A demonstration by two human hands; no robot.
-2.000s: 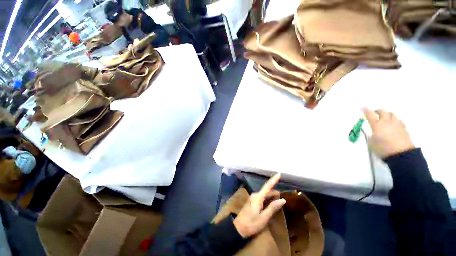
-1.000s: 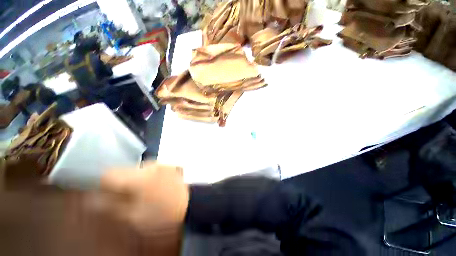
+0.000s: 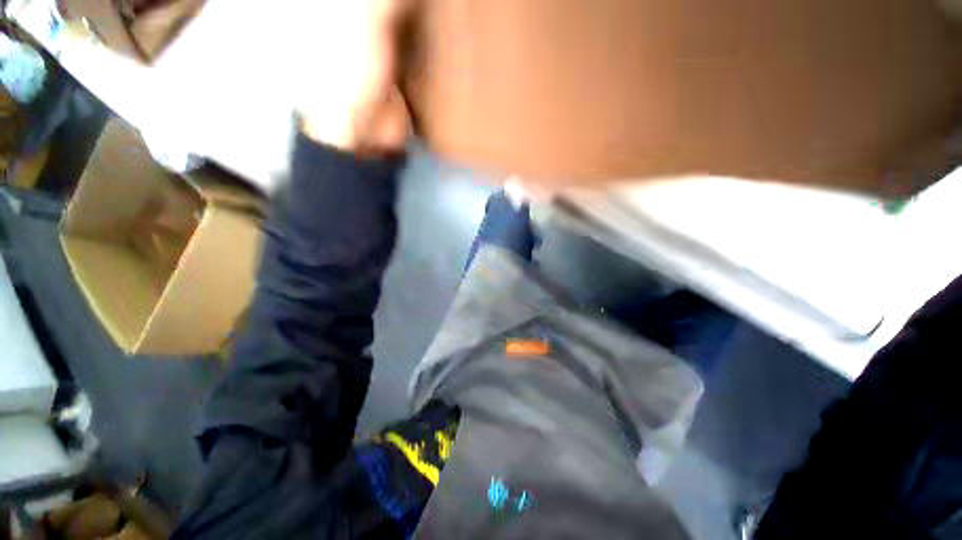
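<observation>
A large brown bag body (image 3: 675, 95), blurred and very close to the camera, is held up across the top of the view. My left hand (image 3: 369, 111), blurred, grips its left end, with the thumb near the lower corner. My right hand is not visible; only its dark sleeve (image 3: 876, 422) shows at the lower right. A small green piece (image 3: 897, 204), perhaps part of the green-handled tool, shows at the bag's lower right edge, over the white table.
The white-covered table edge (image 3: 728, 276) runs down to the right under the bag. An open carton (image 3: 200, 285) with brown pieces inside stands on the floor at the left. A grey apron with an orange mark (image 3: 527, 347) covers my lap. Another white-covered table is at the upper left.
The view has swung back and down to my lap. The bag, in my lap two seconds ago, is now raised close to the camera. My right hand has left the view.
</observation>
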